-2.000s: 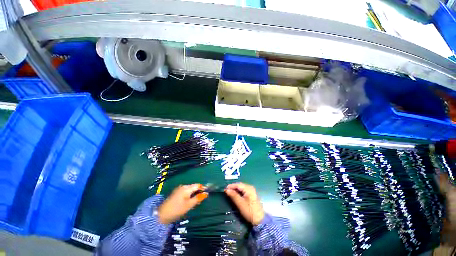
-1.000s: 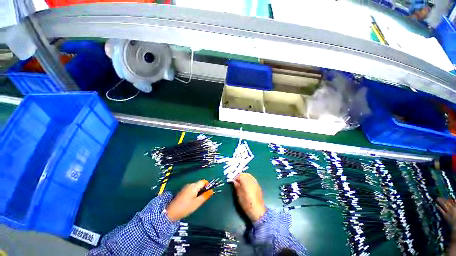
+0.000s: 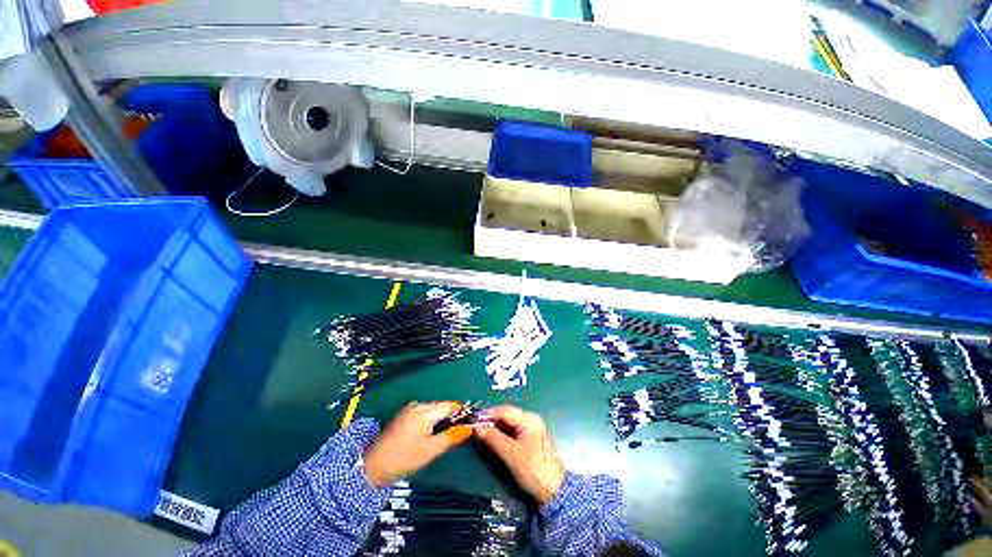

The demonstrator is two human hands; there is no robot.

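My left hand (image 3: 419,441), with orange finger cots, holds several thin black cable leads (image 3: 463,418) by the middle, tips pointing right. My right hand (image 3: 524,448) meets it there, thumb and finger pinched at the lead tips; what lies between them is too small to tell. A loose pile of white sleeves (image 3: 518,346) lies just beyond my hands. A bundle of black leads (image 3: 397,329) lies to its left across the yellow tape. More leads (image 3: 451,524) with white bands lie below my hands, near my body.
A large blue bin (image 3: 120,348) stands left. Sleeved leads (image 3: 761,435) lie in rows on the right. Behind the metal edge are a fan (image 3: 305,125), a cream parts tray (image 3: 577,245), a clear plastic bag (image 3: 745,212) and another blue bin (image 3: 892,277). A grey shelf rail (image 3: 490,65) crosses above.
My right hand has moved from the white sleeve pile back to the lead tips at my left hand. The coworker's hand at the right edge has mostly gone from view.
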